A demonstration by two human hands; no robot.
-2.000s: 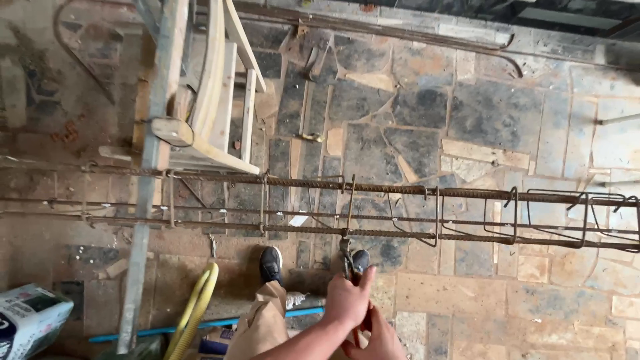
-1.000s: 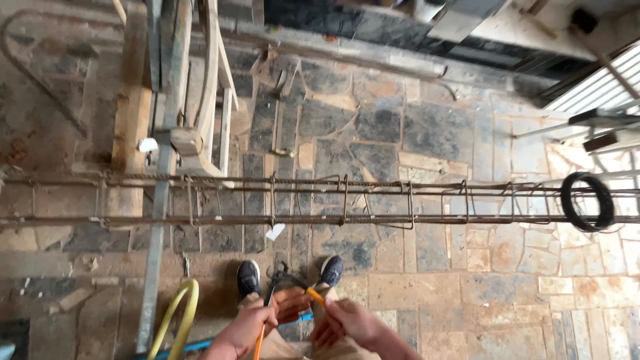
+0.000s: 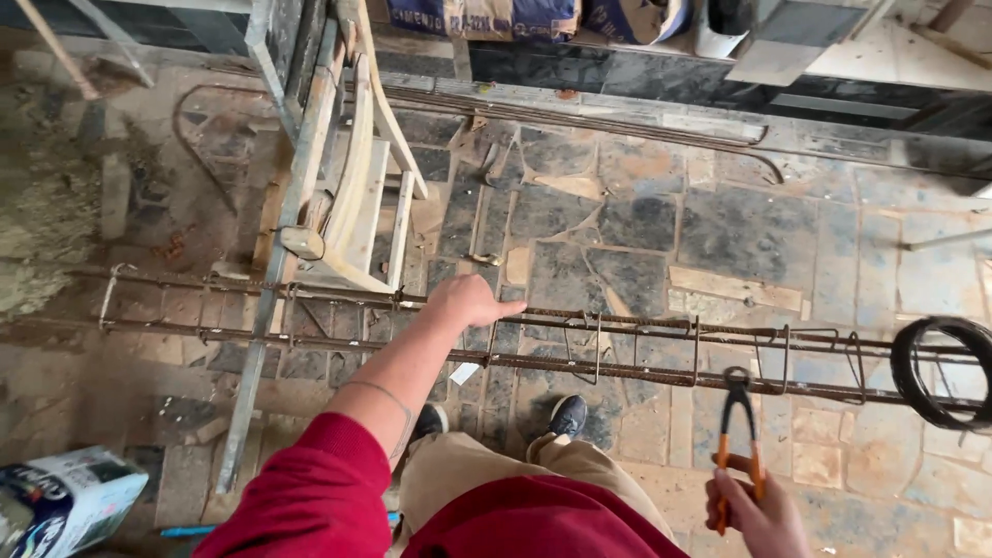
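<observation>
A long rebar cage of rusty bars and square stirrups stretches across the view in front of me. Over its upper bars, left of the middle, my left hand reaches with a finger extended to the right, touching or just above a bar; the contact is partly hidden. My right hand grips the orange handles of end-cutting nippers, whose dark jaws point up close to the cage's lower bar. A coil of black tie wire hangs around the cage's right end.
A wooden frame and a metal bar stand at the left, by the cage. Loose rebar lies along the far wall, below cement bags. A printed package sits at lower left; stone paving surrounds the cage.
A second ago both hands were together on the nippers' handles near my body. My left hand has let go and moved forward onto the cage; my right hand has carried the nippers to the right.
</observation>
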